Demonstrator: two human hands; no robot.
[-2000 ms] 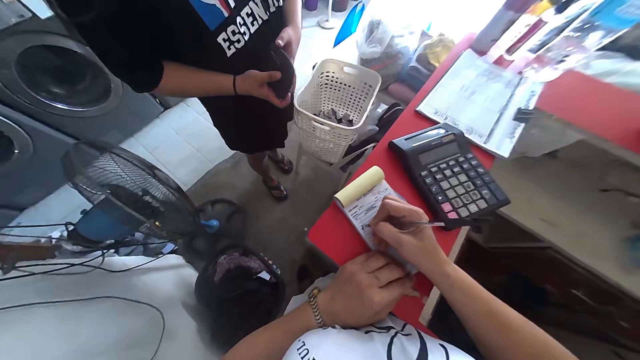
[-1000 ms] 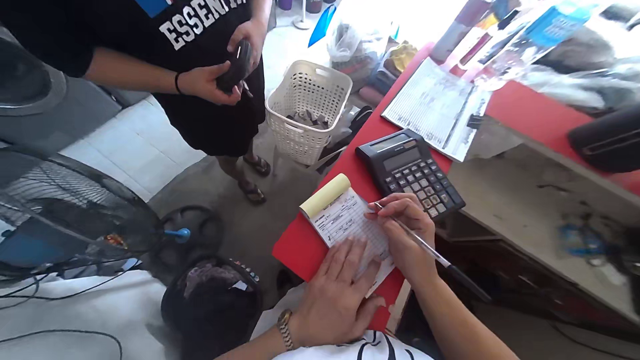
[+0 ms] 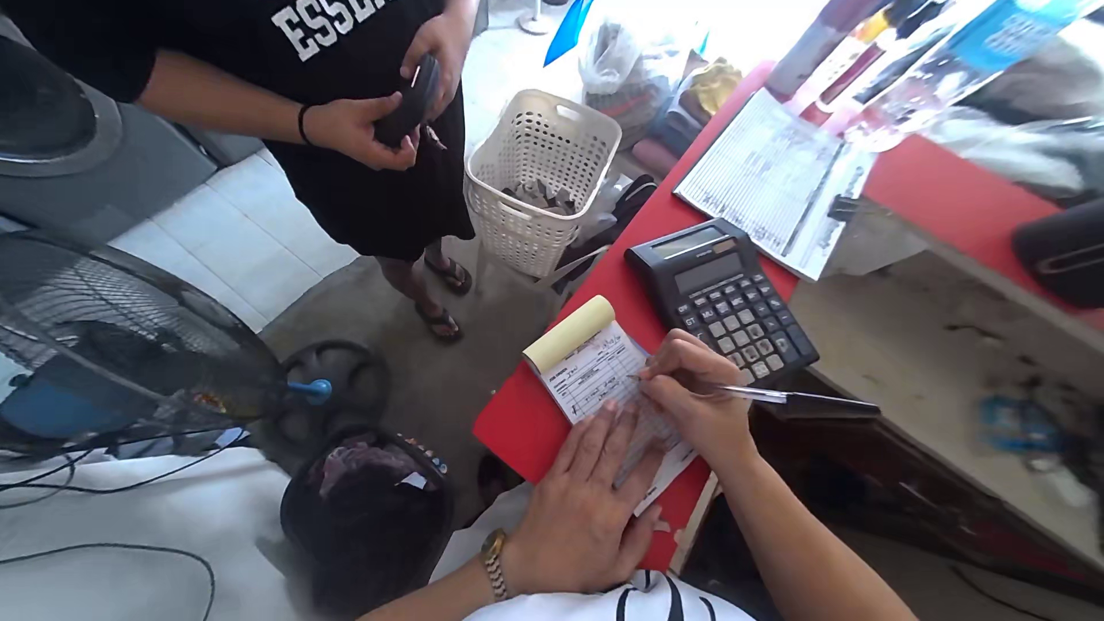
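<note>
My right hand (image 3: 703, 401) grips a ballpoint pen (image 3: 776, 396), its tip on the printed form of a receipt pad (image 3: 595, 371) and its dark cap end pointing right. My left hand (image 3: 586, 496) lies flat, fingers spread, over the lower part of the pad, with a watch (image 3: 494, 565) on the wrist. The pad's yellow pages are folded back at its top. Just above my right hand, a black desktop calculator (image 3: 720, 297) rests on the red counter (image 3: 509, 423). Beyond it lies a clipboard with a ruled sheet (image 3: 759, 172).
Across the counter stands a person (image 3: 345, 112) holding a dark object (image 3: 410, 102). A white plastic laundry basket (image 3: 539, 164) is beside them. A fan (image 3: 112, 345) and a black bin (image 3: 371, 517) are at left. Bottles (image 3: 992, 43) stand at the counter's far right.
My right hand has brought the pen tip back onto the form. My left hand stays flat on the pad; two seconds ago its fingers were curled at the pad's lower edge.
</note>
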